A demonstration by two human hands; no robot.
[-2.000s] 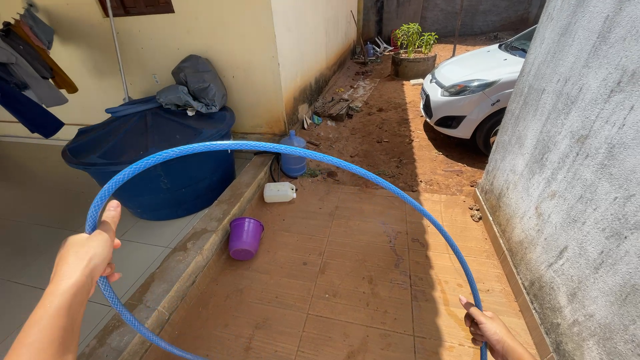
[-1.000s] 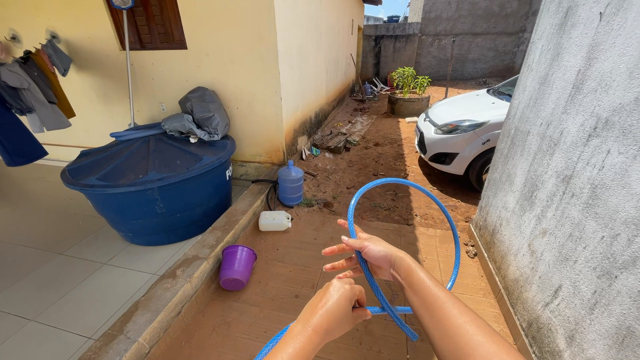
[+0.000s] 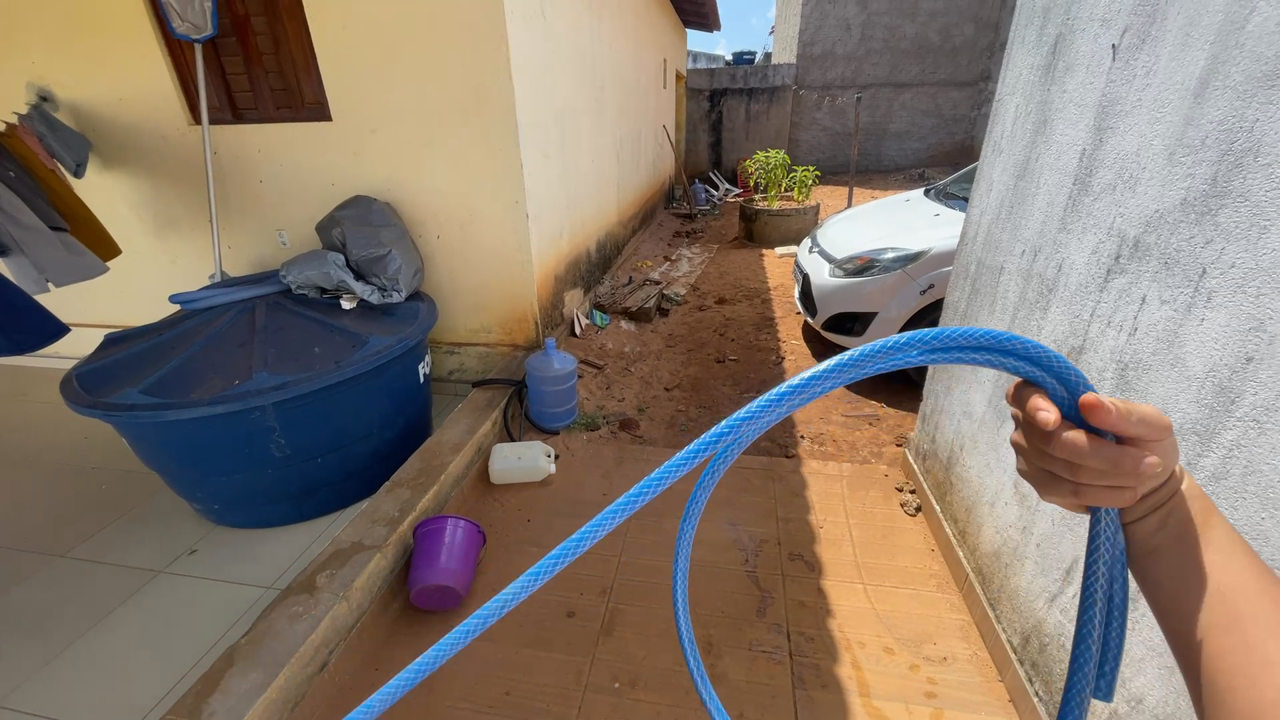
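At the right of the head view, my right hand (image 3: 1090, 450) is closed around a blue braided garden hose (image 3: 800, 395). Two strands of it pass through the fingers side by side and hang down below the hand, where a cut end shows. From the hand one strand slants down to the lower left and leaves the frame. Another curves down in a loop past the lower middle. My left hand is out of view, so what it holds is hidden.
A lidded blue water tank (image 3: 270, 430) stands on the left tiles, above a concrete curb (image 3: 330, 610). Beside the curb are a purple bucket (image 3: 445, 562), a white jug (image 3: 522, 462) and a blue water bottle (image 3: 551, 385). A rough gray wall (image 3: 1120, 230) and white car (image 3: 890, 255) are on the right.
One second ago both hands were together at a small hose loop. Now my right hand is farther right with doubled hose in it, and my left hand has left the view.
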